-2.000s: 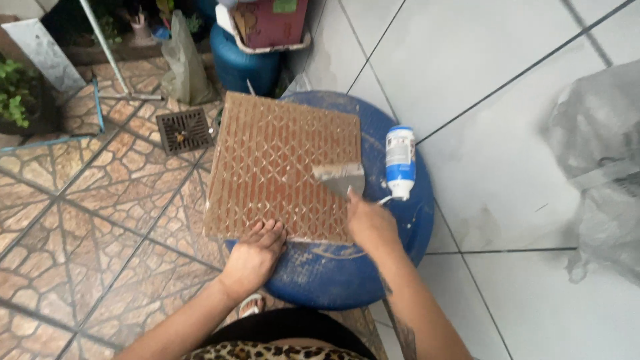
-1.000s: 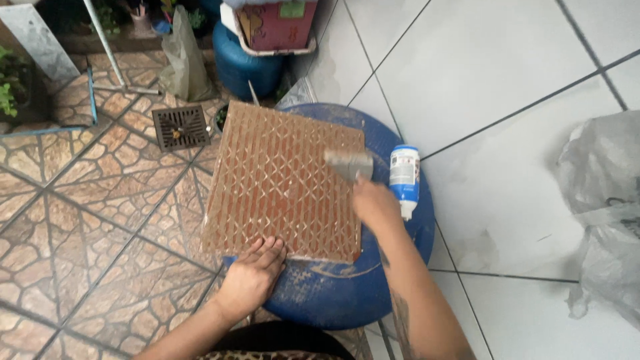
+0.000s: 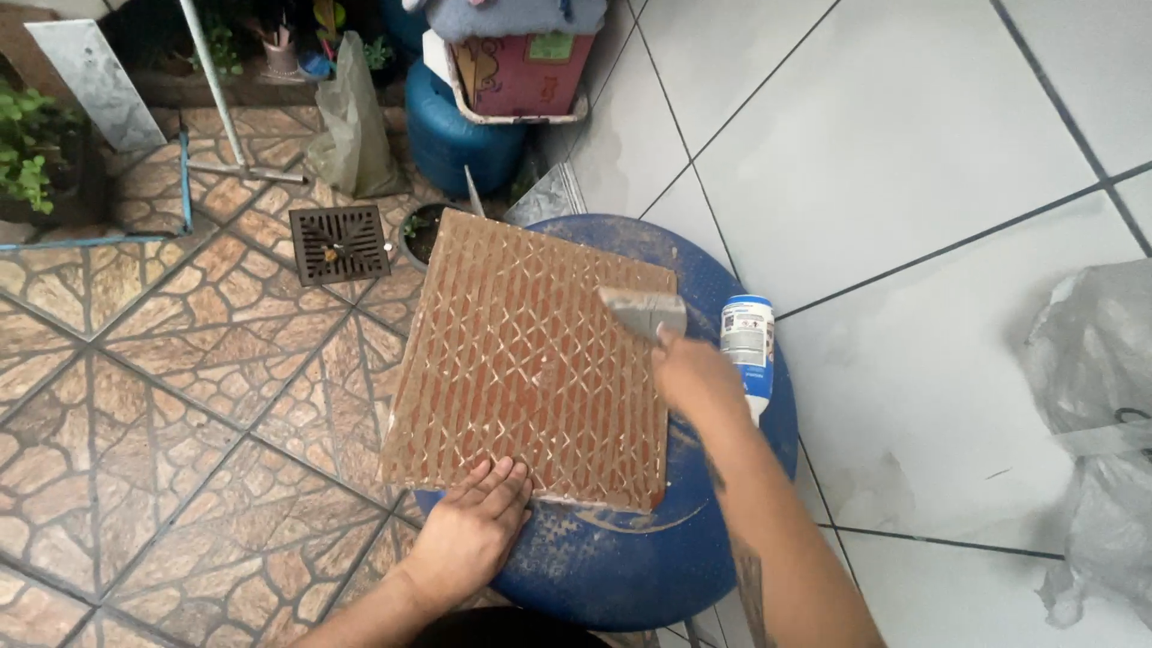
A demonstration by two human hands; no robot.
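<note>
A square brown tile (image 3: pixel 540 378), its ribbed and crisscrossed back facing up, lies on a round blue plastic stool (image 3: pixel 621 576). Fingers of my left hand (image 3: pixel 481 522) rest flat on the tile's near edge. My right hand (image 3: pixel 702 373) grips a putty knife (image 3: pixel 643 310), whose wide metal blade is over the tile's upper right part; its handle is hidden in the hand. To the right of that hand a white and blue plastic bottle (image 3: pixel 748 346) lies on the stool, nozzle toward me. Dust covers parts of the stool top.
White wall tiles (image 3: pixel 882 180) rise close on the right, with a grey plastic bag (image 3: pixel 1098 378) hanging there. Beyond the stool are a small plant pot (image 3: pixel 421 236), a floor drain (image 3: pixel 340 245), a blue gas cylinder (image 3: pixel 459 135), a plastic sack (image 3: pixel 354 126) and a squeegee (image 3: pixel 247 171).
The putty knife in my right hand has moved up the tile toward its upper right part since two seconds ago. My left hand has stayed at the near edge.
</note>
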